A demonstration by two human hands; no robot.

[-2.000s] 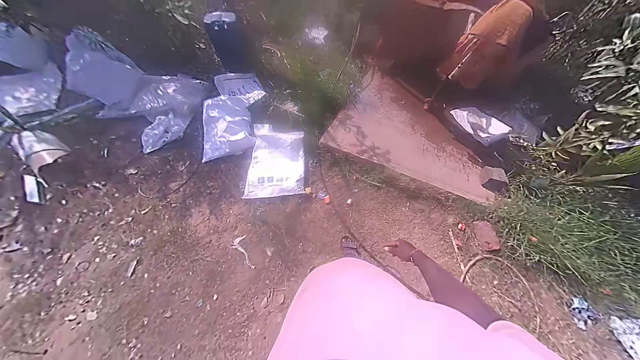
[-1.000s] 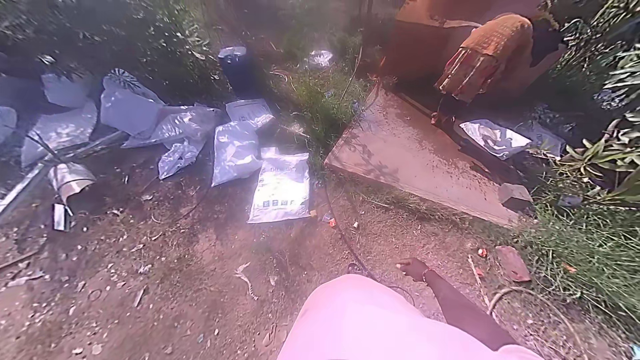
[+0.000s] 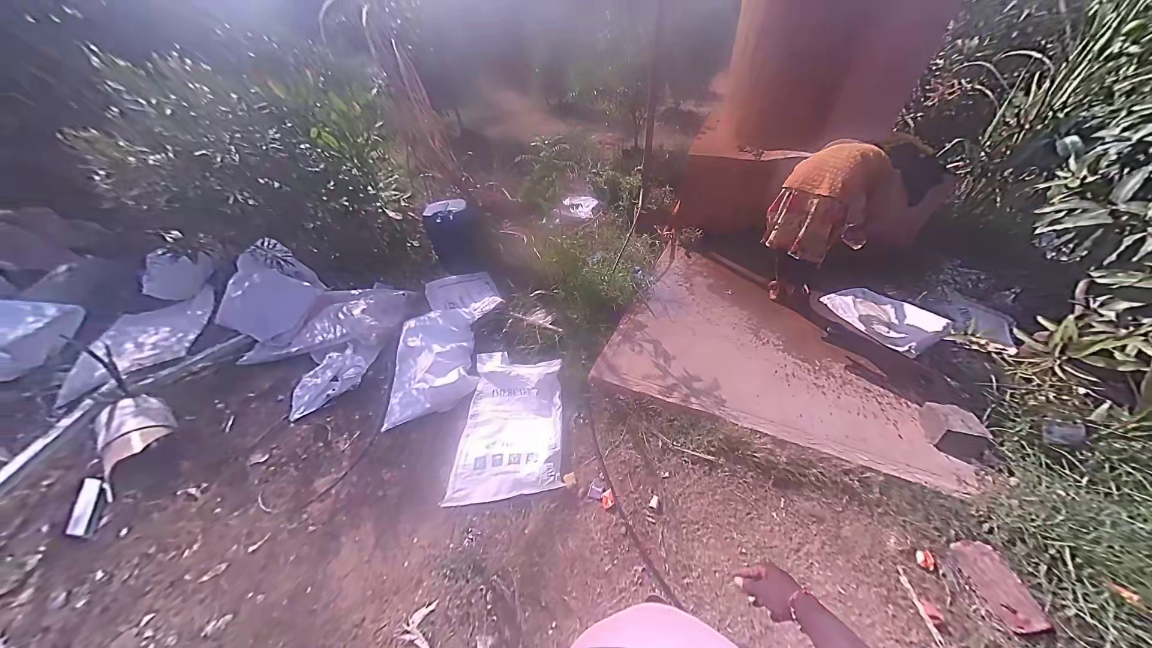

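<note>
My right hand [image 3: 765, 589] hangs low over the bare soil at the lower centre right, with a thin band at its wrist. No object shows in it; its fingers are partly curled, and how far they are closed is not clear. A dark hose or cable [image 3: 625, 522] runs over the ground to its left. My left hand is out of sight. A flat white printed sack [image 3: 508, 432] lies ahead on the ground, beside a filled-looking white bag [image 3: 434, 364] and several pale plastic bags [image 3: 148, 337].
A person [image 3: 832, 193] bends over beyond a reddish concrete slab [image 3: 756, 360], near an open white sack [image 3: 886, 319]. A stone block [image 3: 956, 430] sits on the slab's edge. A brick [image 3: 999, 585] lies at right, a dark blue container [image 3: 452, 236] stands behind the bags, and a long pale bar [image 3: 126, 400] lies at left.
The view has tilted up, showing more bushes and the reddish structure. The bent person, partly cut off at first, now shows more fully. My right hand stays low at the right.
</note>
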